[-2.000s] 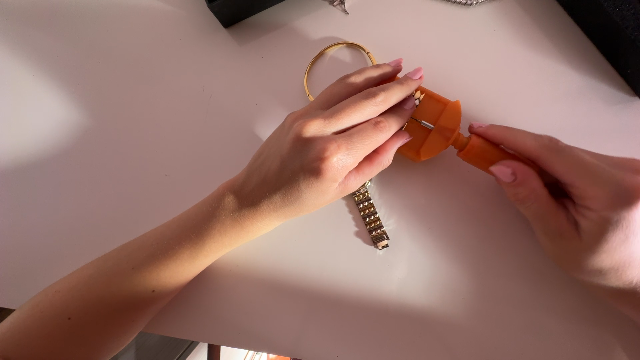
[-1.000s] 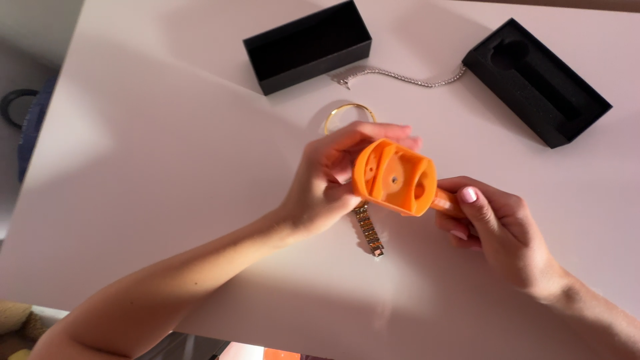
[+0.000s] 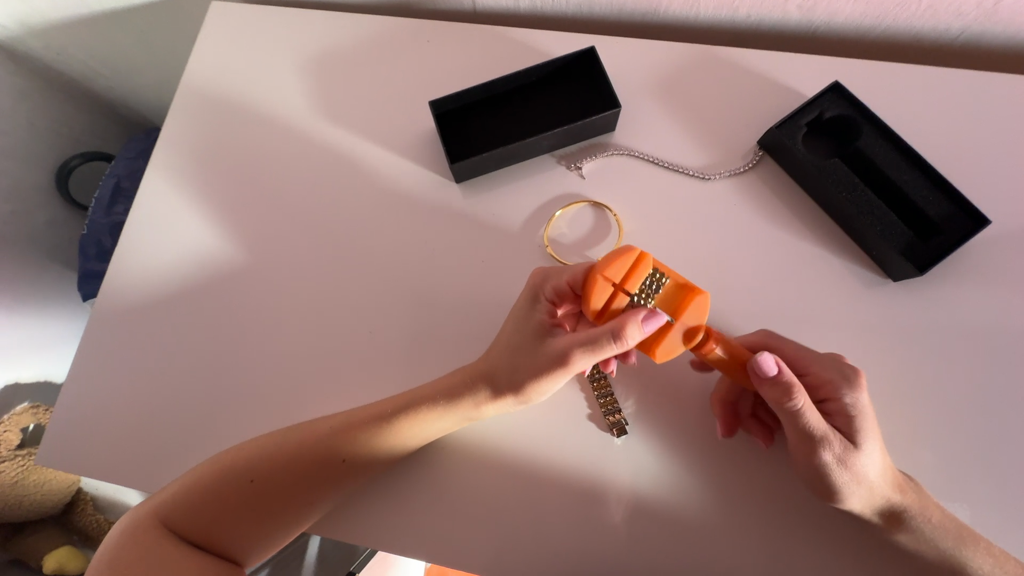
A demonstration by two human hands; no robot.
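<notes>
An orange plastic watch band link remover point(image 3: 684, 308) is held between both hands above the white table. My left hand point(image 3: 572, 336) grips its body, the thumb pressing near a short gold-coloured metal link piece point(image 3: 652, 286) that lies in the slot. My right hand point(image 3: 800, 408) holds the tool's orange screw handle point(image 3: 724, 356) between thumb and fingers. Below my left hand a metal watch band part point(image 3: 608, 404) lies on the table, its upper end hidden by the fingers. A gold bangle point(image 3: 582, 204) lies just behind the tool.
An open black box point(image 3: 528, 152) stands at the back. To the right is a black box half with a shaped foam insert point(image 3: 920, 172). A silver chain bracelet point(image 3: 680, 166) lies between them. The table's left edge point(image 3: 132, 240) borders a dark blue bag point(image 3: 120, 212).
The tool, whose hollow underside faced up one second ago, now shows its slotted side with the links. The view has widened since two seconds ago.
</notes>
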